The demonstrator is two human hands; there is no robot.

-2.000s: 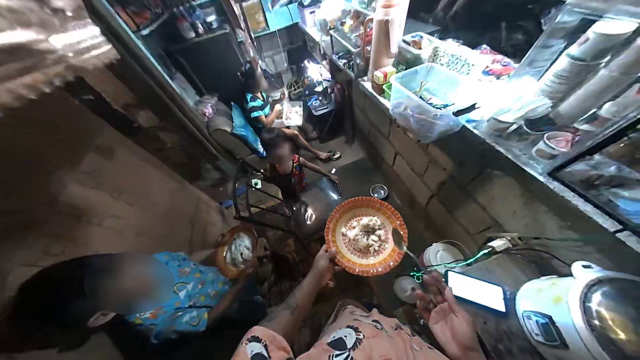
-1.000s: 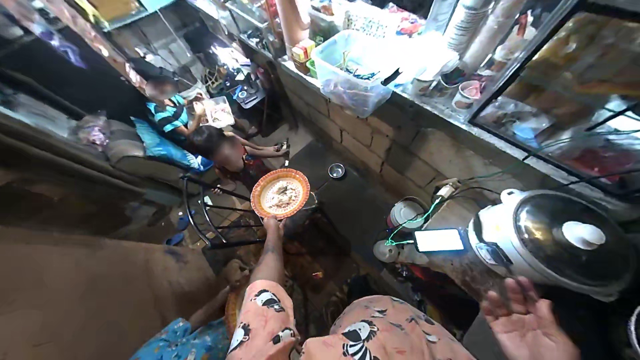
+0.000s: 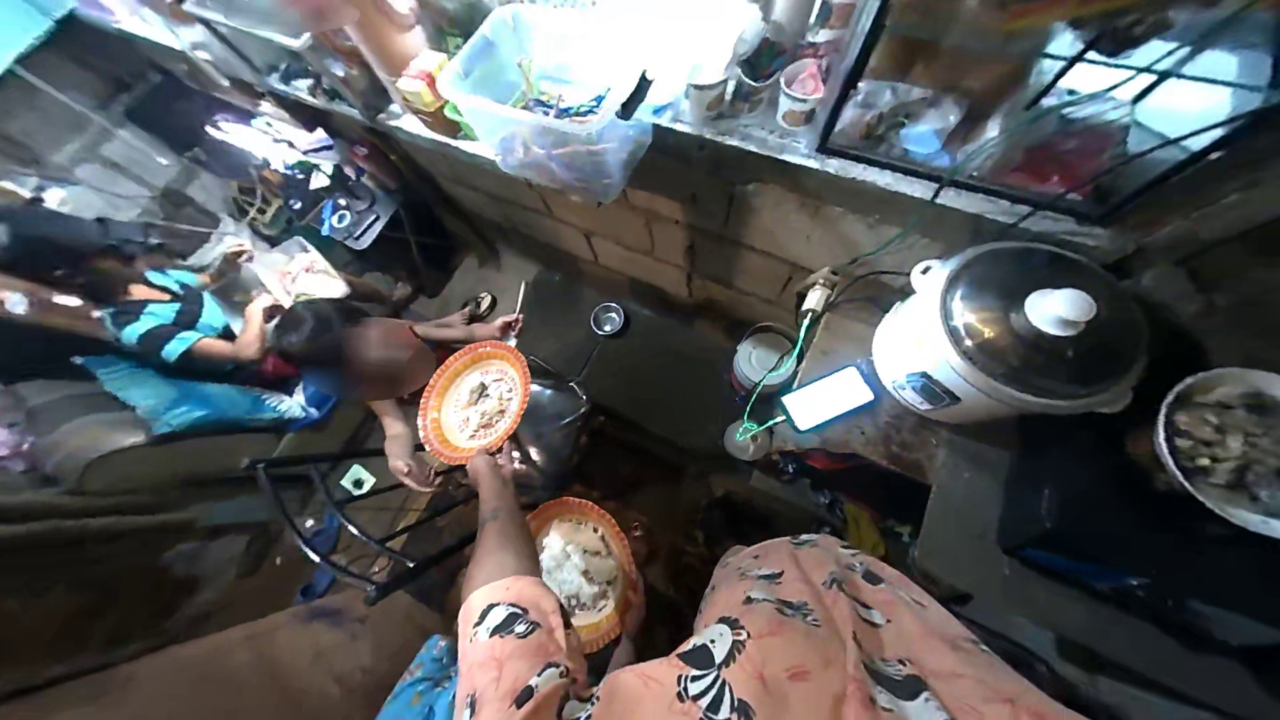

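Note:
My left hand (image 3: 490, 466) grips the lower rim of an orange-edged plate (image 3: 474, 403) that bears food. Beside the plate, a person (image 3: 380, 358) in a red top holds what looks like a spoon (image 3: 520, 300) in one hand, and their other hand is close to the plate's lower left. Under my forearm, another orange-edged plate (image 3: 583, 572) carries white rice and is held by a hand near a blue patterned garment. My right hand is out of view.
At right a rice cooker (image 3: 1010, 330) with a glass lid stands beside a lit phone (image 3: 828, 398) on a green cable. A pot of food (image 3: 1225, 440) is at the far right. A plastic bin (image 3: 560, 100) sits on the ledge. A black metal chair frame (image 3: 370, 540) and another person (image 3: 180, 315) are at left.
My right hand, seen near the rice cooker a second ago, has left the view. The spoon is now plain in the seated person's hand. The rice plate under my forearm has come into clear view.

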